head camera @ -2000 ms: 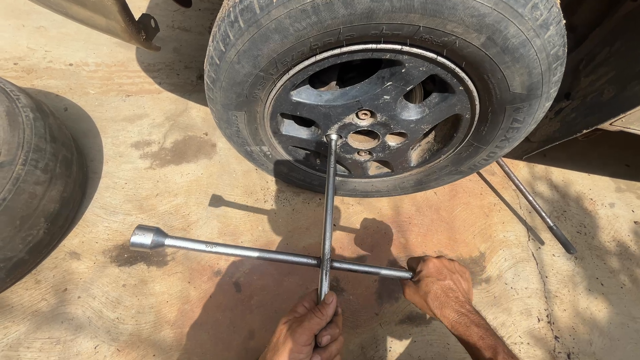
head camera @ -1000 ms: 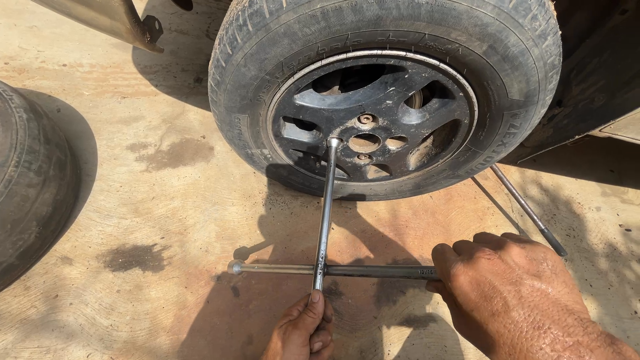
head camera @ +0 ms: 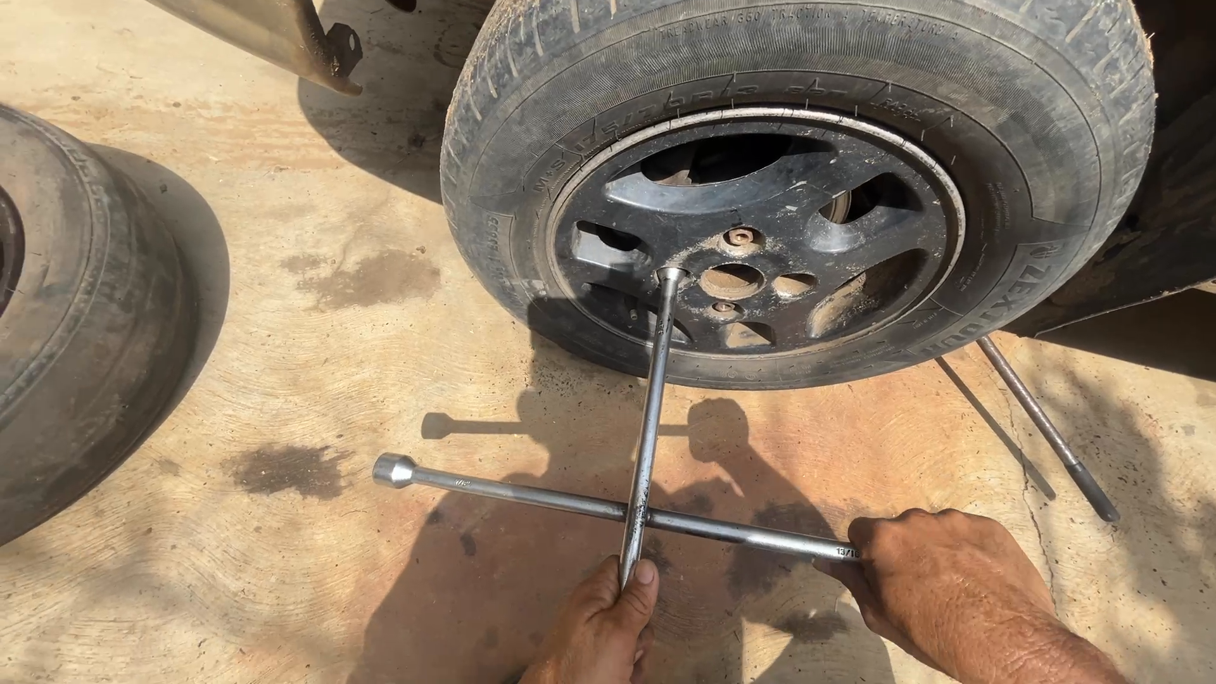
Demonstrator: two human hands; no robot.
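A four-way lug wrench (head camera: pixel 655 408) of bright metal reaches from the bottom middle up to the wheel's dark alloy rim (head camera: pixel 760 180); its far socket sits in a lug hole left of the round centre hole. My left hand (head camera: pixel 603 622) grips the near end of that shaft, thumb on top. My right hand (head camera: pixel 950 579) is closed around the right end of the cross bar, whose left end carries a wide socket (head camera: pixel 393 469). Rusty lug bolts (head camera: pixel 741 237) show above and below the centre hole. The black tire (head camera: pixel 532 161) stands upright around the rim.
Another tire (head camera: pixel 95 313) lies at the left edge on the stained concrete floor (head camera: pixel 313 380). A metal rod (head camera: pixel 1050 432) slants out from behind the wheel at right. A vehicle body panel (head camera: pixel 256 38) juts in at top left.
One second ago the left arm of the cross bar looked short with a small end; now it shows a wide socket. My right hand has moved with the wrench and sits lower against the wheel.
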